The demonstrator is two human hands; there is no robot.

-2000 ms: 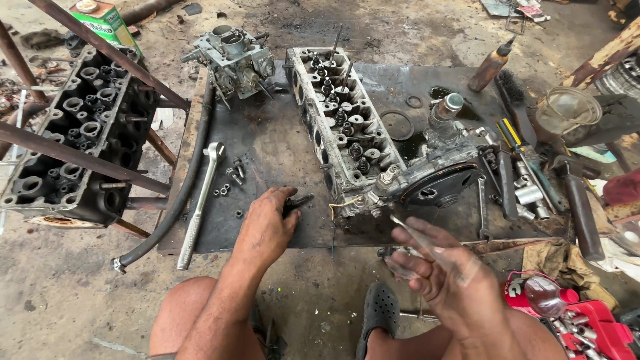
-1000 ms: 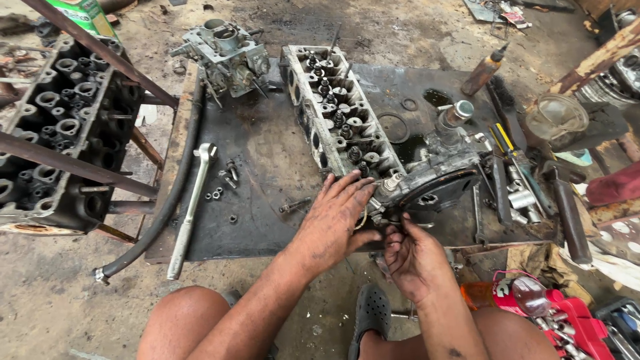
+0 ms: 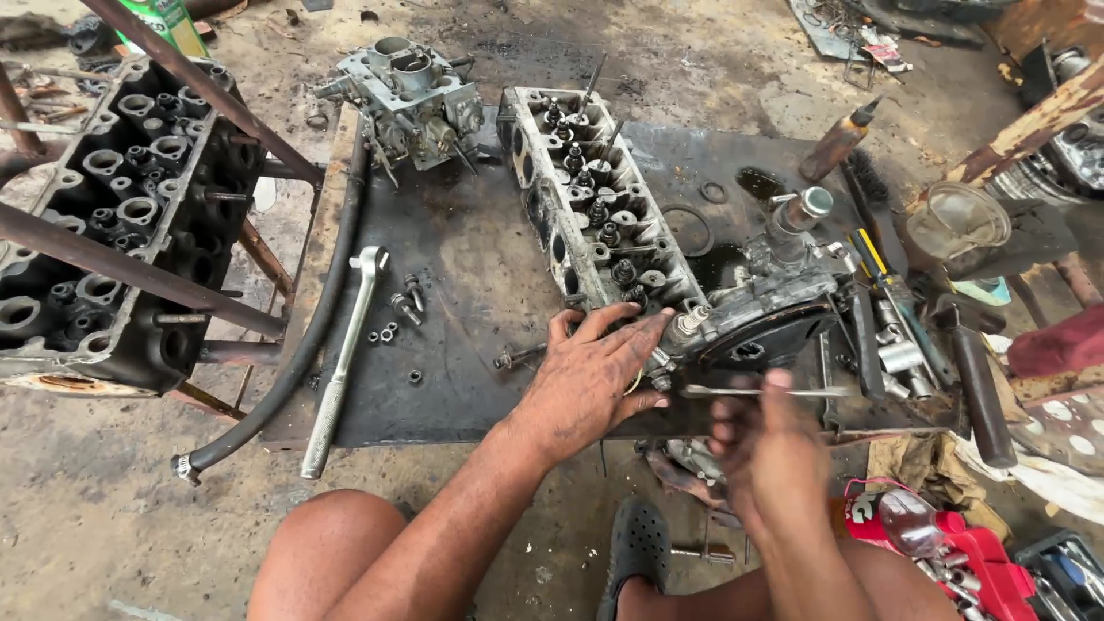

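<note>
My left hand rests over the near end of an aluminium cylinder head, fingers spread over its corner and around a fitting there. My right hand, blurred, holds a slim metal wrench level, just right of that fitting. Beside them lies a metal housing with a black round pulley or cover. Valve springs and stems stand in the head. Left of my left hand, a bolt lies on the dark bench top. What my left fingertips touch underneath is hidden.
A ratchet handle, black hose, small bolts and nuts lie at left. A carburetor stands behind. Another cylinder head sits beyond metal bars. At right are a brush, hammer, sockets and an oil bottle.
My left hand has moved from the bench top onto the near end of the head. My right hand was close beside it one second ago and is now further right, holding the wrench.
</note>
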